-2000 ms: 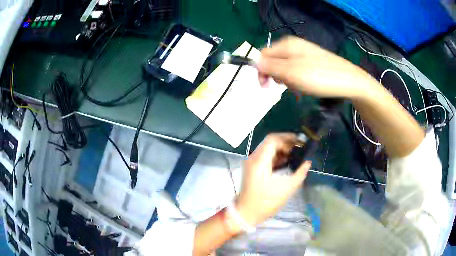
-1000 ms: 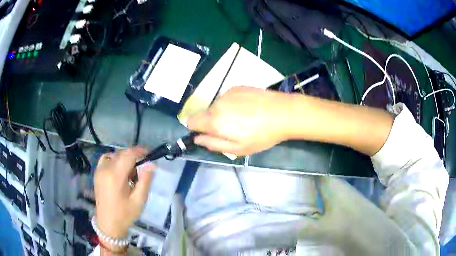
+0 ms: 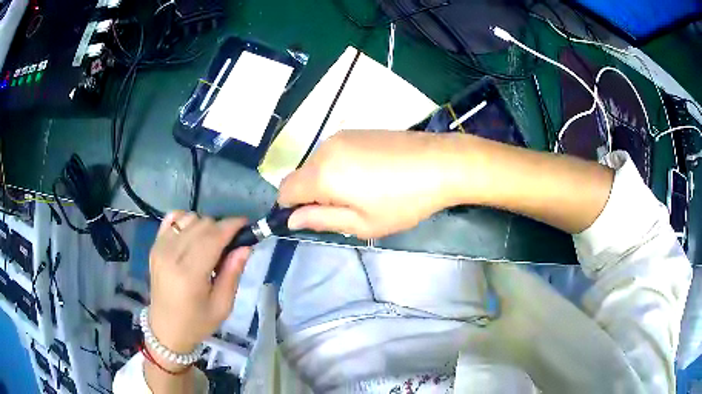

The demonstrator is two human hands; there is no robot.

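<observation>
My left hand [image 3: 192, 269] and my right hand [image 3: 358, 185] meet at the bench's front edge. Each grips one side of a thick black cable connector [image 3: 262, 229] with a silvery ring between them. Whether its two halves are fully joined I cannot tell. A black handheld device [image 3: 246, 98] with a white screen and shiny film lies behind my hands, a black cable running from it. A pale paper sheet [image 3: 385, 100] lies beside it, crossed by a thin black cable. A second dark device [image 3: 481, 111] lies partly behind my right forearm.
A black test box [image 3: 46, 65] with green lights stands at left. A bundled black cable [image 3: 92, 208] hangs over the front edge. A white USB cable [image 3: 566, 73] loops over the dark mouse pad [image 3: 593, 108] at right. A monitor [image 3: 639, 15] is at the top right.
Two seconds ago my left hand held a dark device and my right was over the paper. Both hands have moved left to the connector, and they have now closed in on it. The dark device lies down.
</observation>
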